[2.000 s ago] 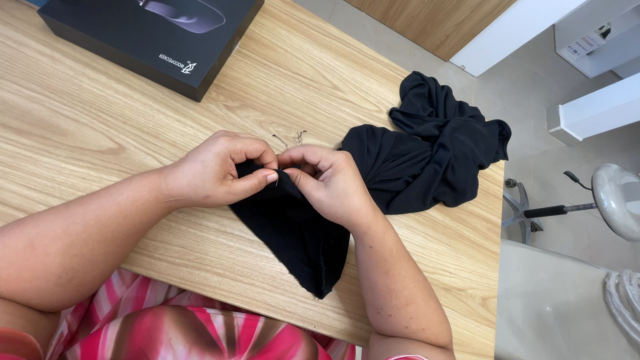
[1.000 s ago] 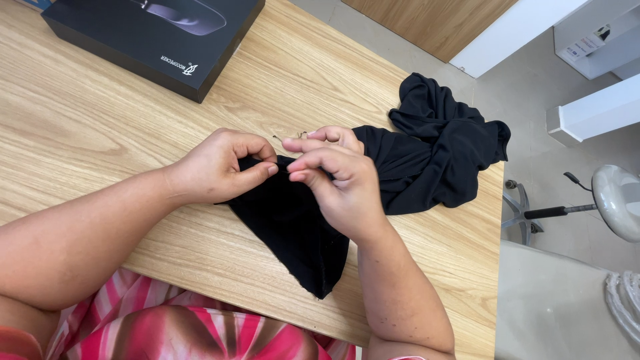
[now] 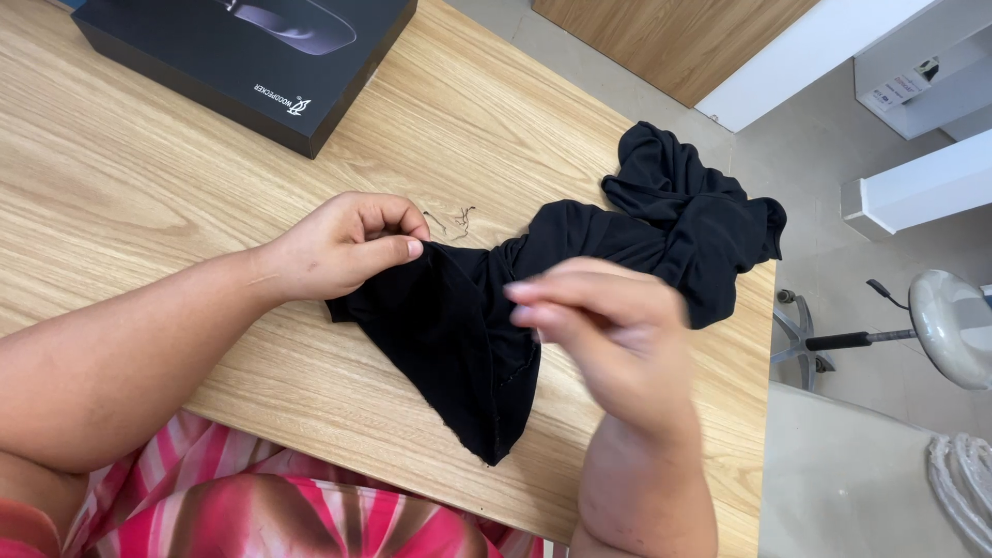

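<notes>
Black fabric (image 3: pixel 442 325) with a raw, stitched edge lies over the wooden tabletop, its bunched part reaching to the upper right. My left hand (image 3: pixel 353 246) pinches the upper left edge of this cloth between thumb and forefinger. Above the cloth, to the right of that pinch, my right hand (image 3: pixel 620 333) is raised and blurred, thumb and forefinger close together. Whether a needle or a thread is between those fingertips cannot be told. Short dark thread scraps (image 3: pixel 463 222) lie on the wood just beyond the fabric.
A black Woodpecker box (image 3: pixel 232 70) stands at the table's upper left. The wooden table (image 3: pixel 682 434) ends at the right, beside a glossy pale surface (image 3: pixel 837 465) with coiled clear tubing (image 3: pixel 965 473). Past the edge is a wheeled stool (image 3: pixel 949 325).
My right hand has moved away from my left hand, to the right and toward me, off the cloth's pinched edge. My left hand keeps its pinch in about the same place.
</notes>
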